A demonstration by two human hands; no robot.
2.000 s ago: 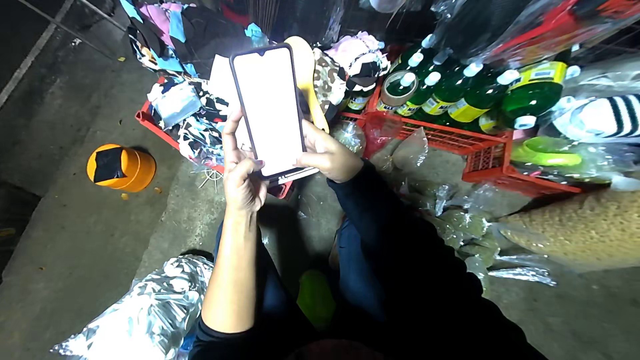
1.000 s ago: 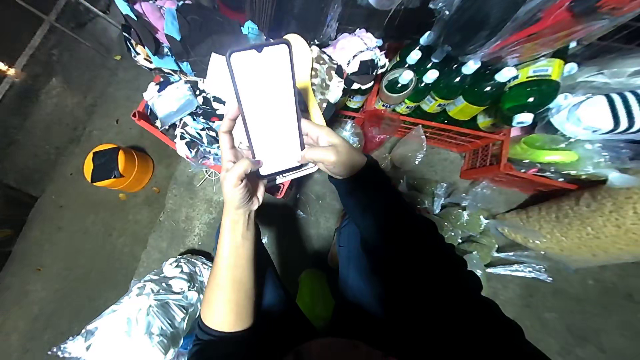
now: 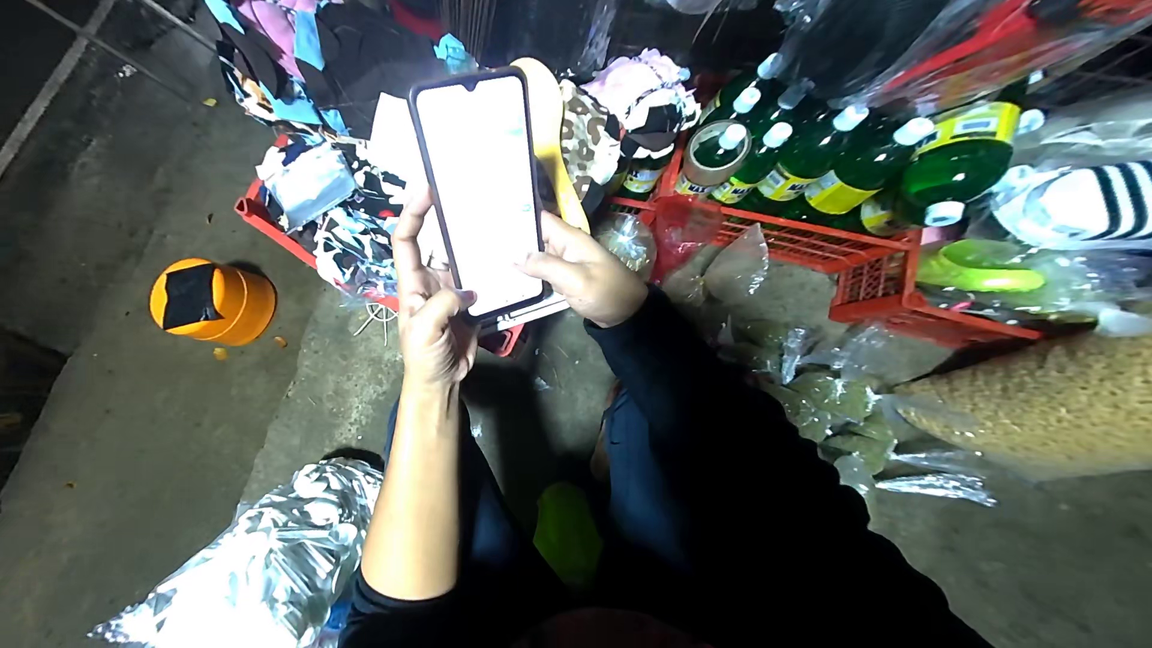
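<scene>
A smartphone with a dark case and a bright, washed-out screen is held upright before me by both hands. My left hand wraps its lower left side, with the thumb at the bottom corner of the screen. My right hand grips the lower right edge, its thumb over the glass. Under the phone's lower end lies a flat, pale-edged object that I cannot identify. Behind the phone, a yellow curved item and cloth with a camouflage print show in part.
A red plastic crate with green bottles stands at right, near a large bag of tan pieces. Patterned fabric fills another crate. An orange container is on the floor at left, and a shiny silvery bag lies lower left.
</scene>
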